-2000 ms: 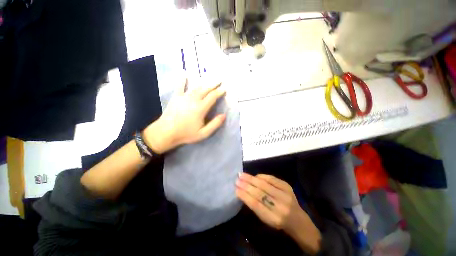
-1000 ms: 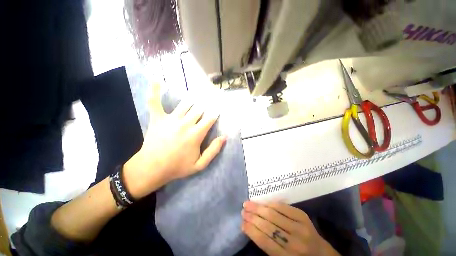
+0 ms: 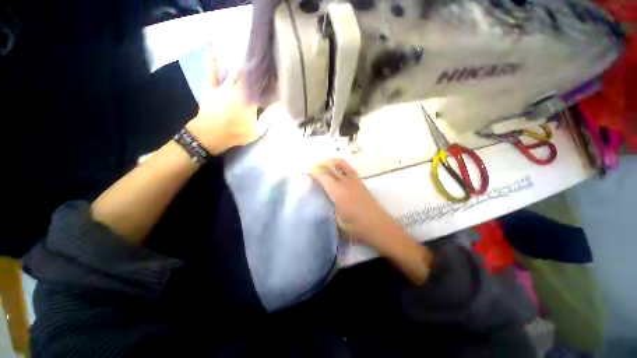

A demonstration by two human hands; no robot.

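Observation:
The grey-blue facing piece (image 3: 286, 238) runs from under the machine head down over the front table edge. My left hand (image 3: 227, 115) lies on its far left part, left of the needle area, fingers partly blurred and overexposed. My right hand (image 3: 346, 196) rests on its right edge, close in front of the presser foot (image 3: 321, 131), with the fingertips bent down on the cloth. Whether either hand pinches the cloth is unclear. The cream-white sewing machine head (image 3: 419, 56) stands above. A black fabric panel (image 3: 174, 85) lies beyond my left wrist.
Red-and-yellow-handled scissors (image 3: 459, 175) lie right of my right hand. A second pair (image 3: 534, 145) lies farther right, partly behind the machine. A printed scale (image 3: 464, 204) runs along the front table edge. Coloured cloth (image 3: 552, 238) hangs below at right. Black fabric (image 3: 70, 105) is piled at left.
My right hand has moved up from the lower edge of the facing to near the presser foot. My left hand stays on the cloth's far part. The view has shifted, showing more of the machine head.

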